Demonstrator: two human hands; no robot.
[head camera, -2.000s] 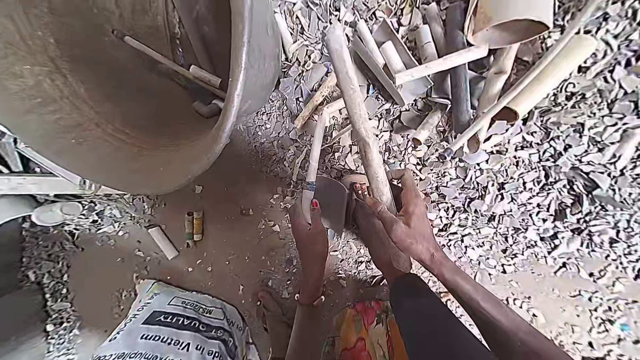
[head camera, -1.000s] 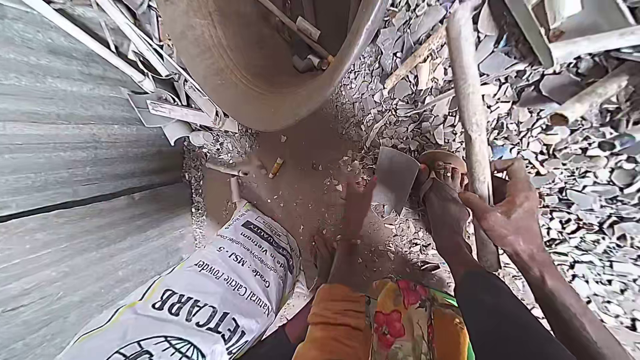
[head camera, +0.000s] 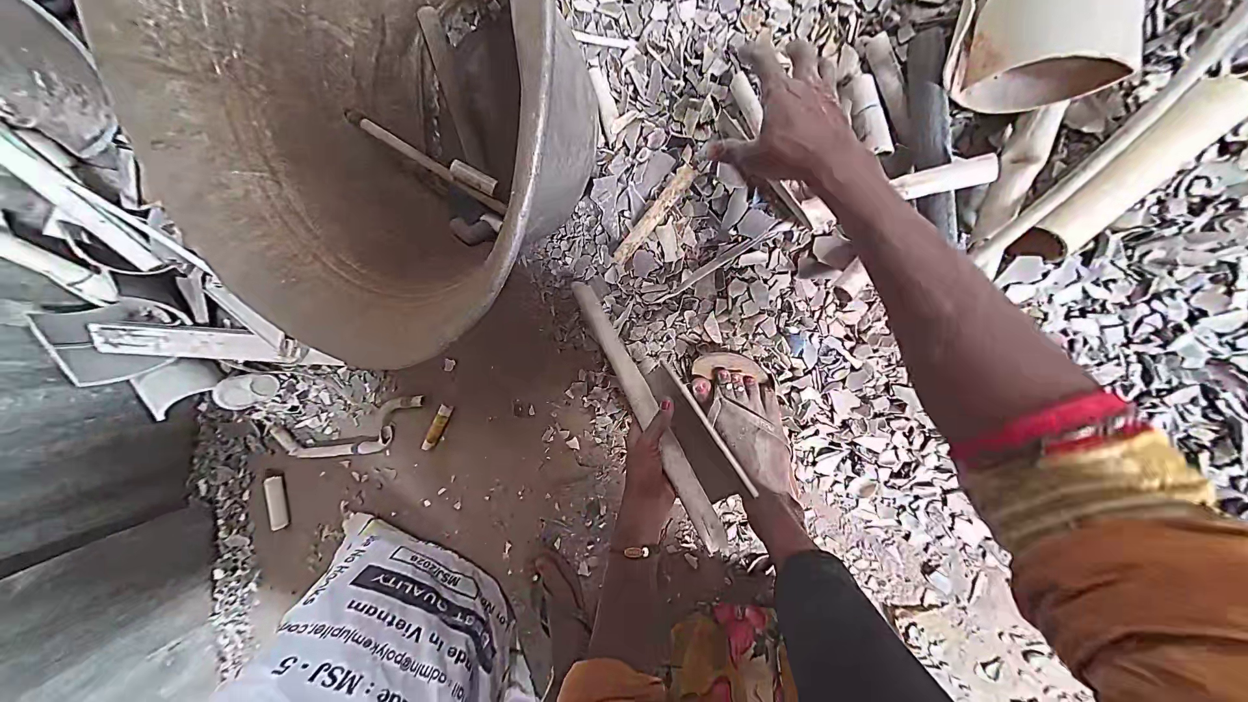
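My left hand is closed around a pale, dusty pipe that slants across the ground in front of me. A flat grey plate with a pale edge stands between that pipe and my sandaled foot; what holds it is hidden. My right hand reaches out over the scrap, its fingers spread above short pipe pieces. Whether its fingertips touch any of them cannot be told. Beyond the hand lie more pale pipe pieces and a dark pipe.
A large tub with pipe scraps inside fills the upper left. Broken plastic chips cover the ground on the right. A printed white sack lies at lower left, strips at far left, and a wide pipe at upper right.
My right hand was on a long pale pipe beside the foot; now it is away from there, stretched out over the scrap with its fingers apart. The view has swung between frames.
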